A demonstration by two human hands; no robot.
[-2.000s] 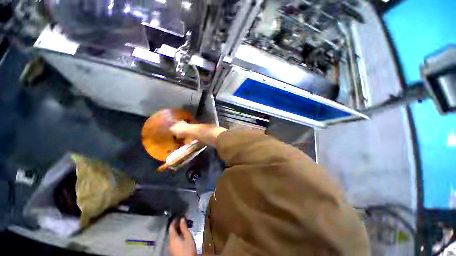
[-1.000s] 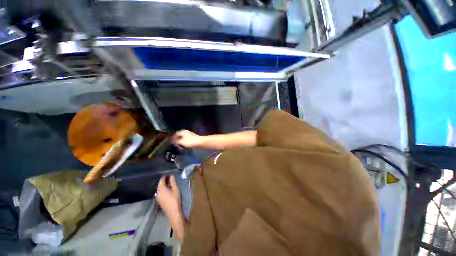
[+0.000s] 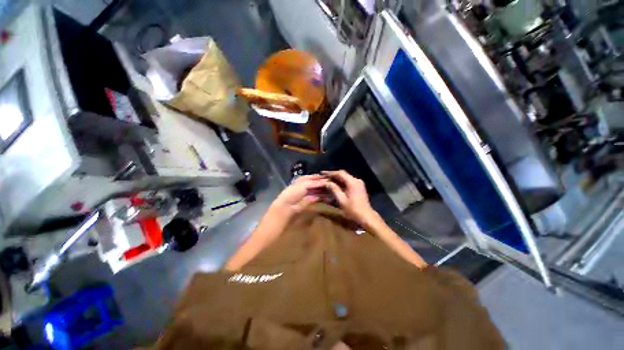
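Note:
My left hand and my right hand are together in front of my brown jacket, fingers bent and fingertips close or touching. A small dark patch shows between the fingers; I cannot tell whether it is an object or shadow. No tool can be made out in either hand.
An orange-brown round stool with papers stands beyond my hands, beside an open tan sack. A white-framed blue panel and machine tooling are right. A white machine and blue bin are left.
My right hand has drawn back from beside the stool, and both hands have come together in front of my jacket. The view has turned, bringing the left machine and blue bin into sight.

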